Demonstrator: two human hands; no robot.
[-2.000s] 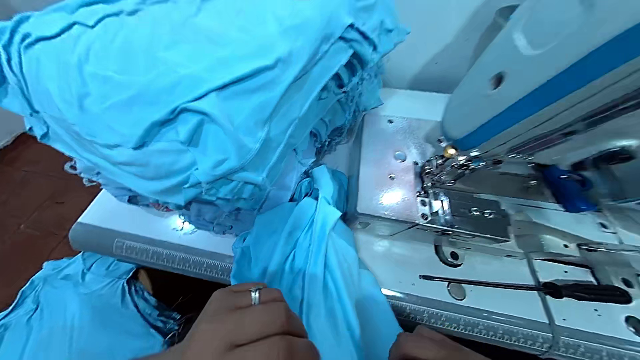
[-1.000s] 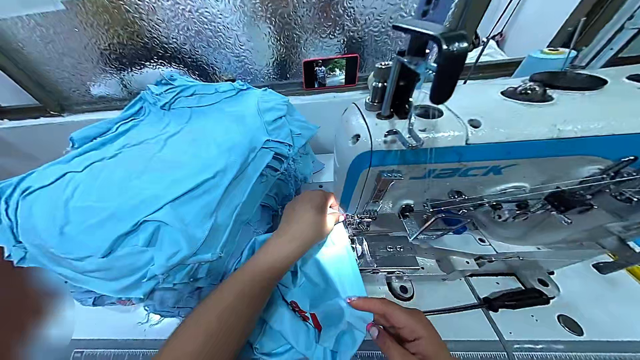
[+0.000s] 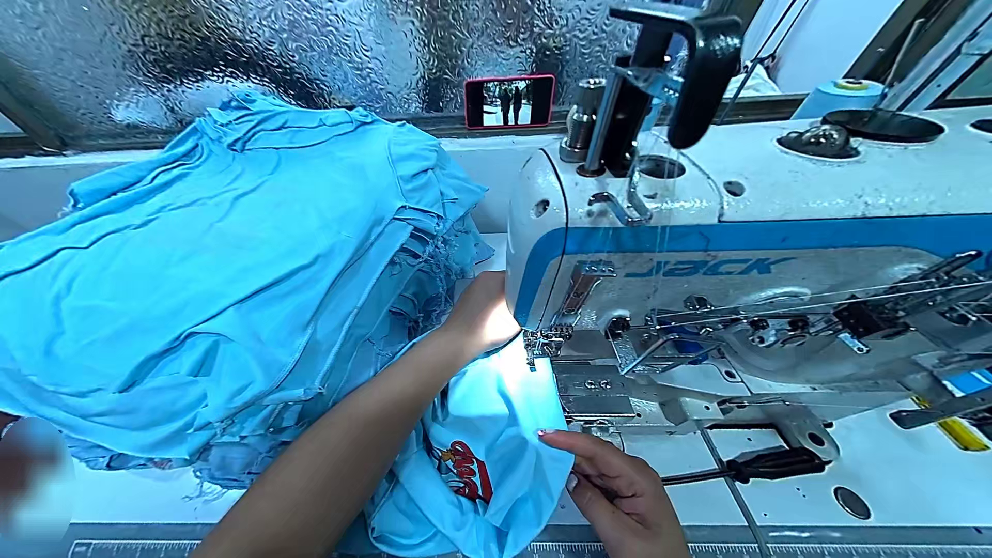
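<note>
A light blue knit garment piece (image 3: 504, 434) with a red print lies under the presser foot (image 3: 539, 345) of a white and blue Jack sewing machine (image 3: 744, 194). My left hand (image 3: 484, 314) rests at the fabric's upper edge, just left of the needle area; its fingertips are hidden behind the machine head. My right hand (image 3: 612, 484) has its index finger on the fabric's right edge and its thumb beside that edge, seemingly pinching it. A lamp lights the cloth brightly near the foot.
A tall stack of light blue garments (image 3: 232, 256) fills the left side. A black-handled screwdriver (image 3: 775, 463) lies at the right on the machine bed. Behind stand a phone (image 3: 510, 102) on the ledge and a thread cone (image 3: 841, 97). A measuring tape (image 3: 132, 549) runs along the front edge.
The view has risen from two seconds ago. Both hands were at the near edge then; the left is now beside the needle area and the fabric lies at the foot, its red print showing.
</note>
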